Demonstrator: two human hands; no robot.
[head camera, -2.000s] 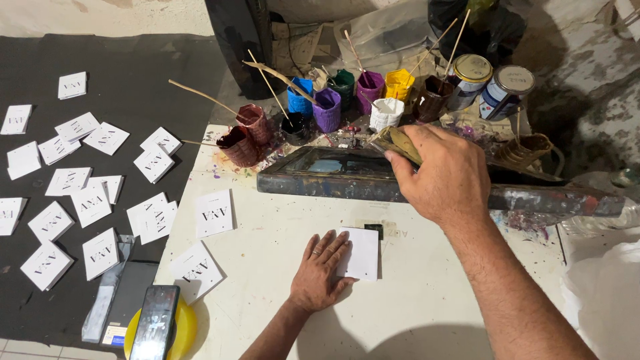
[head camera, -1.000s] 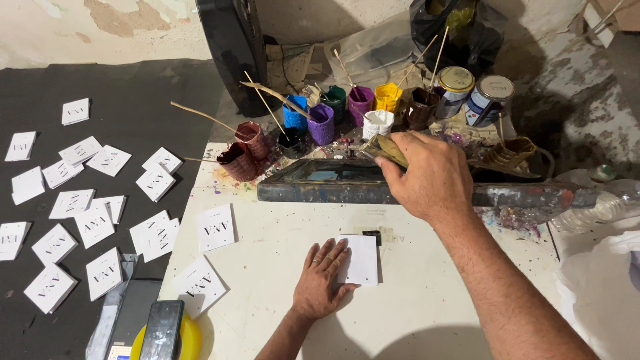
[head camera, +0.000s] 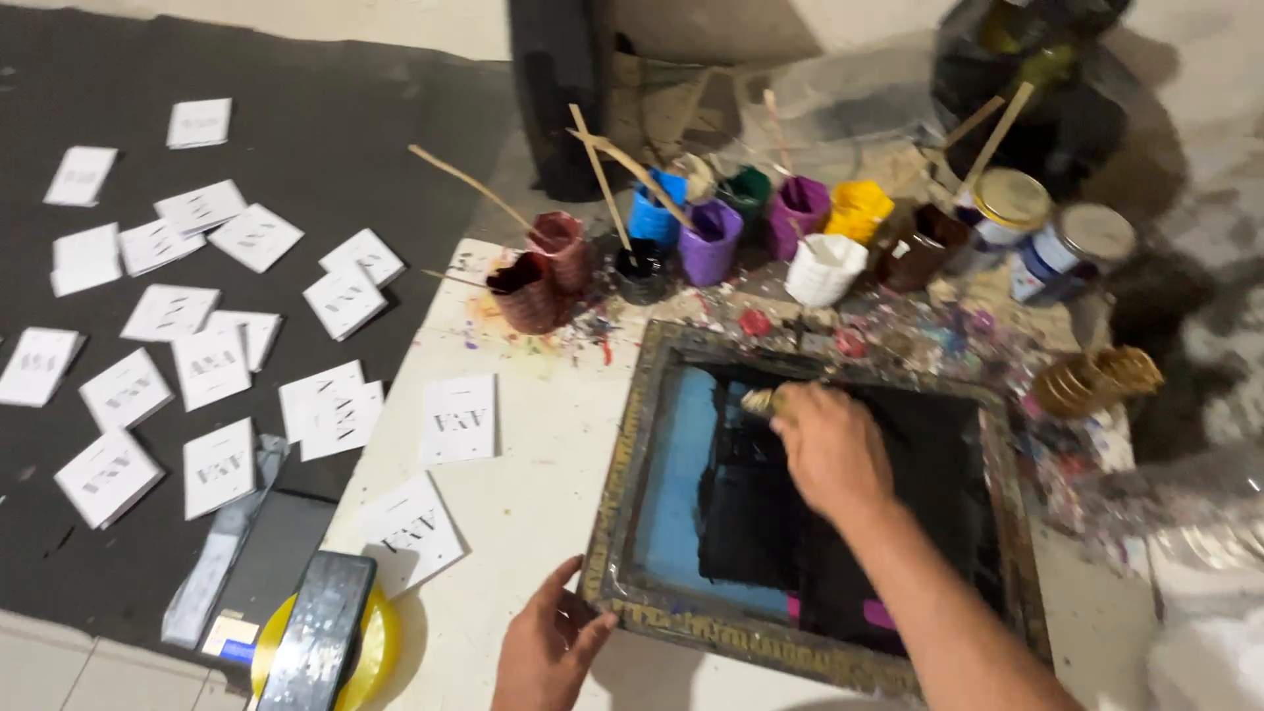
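A framed printing screen lies flat on the white board, its mesh blue at the left and covered with black ink over the middle and right. My left hand is at the frame's lower left corner, thumb and fingers against its edge. Over the upper middle of the mesh, my right hand grips a small ink-stained tool, perhaps a squeegee; most of it is hidden by the fingers. Two printed white cards lie left of the frame. The card seen earlier under my left hand is out of sight.
Paint pots, among them a white pot and a purple pot, stand behind the frame with sticks in some. Two lidded cans are at the right. Many printed cards cover the black sheet. A phone rests on a yellow roll.
The screen frame, tilted up at its back before, now lies flat. My left hand has moved from the white card to the frame's corner. My right hand has come down over the mesh.
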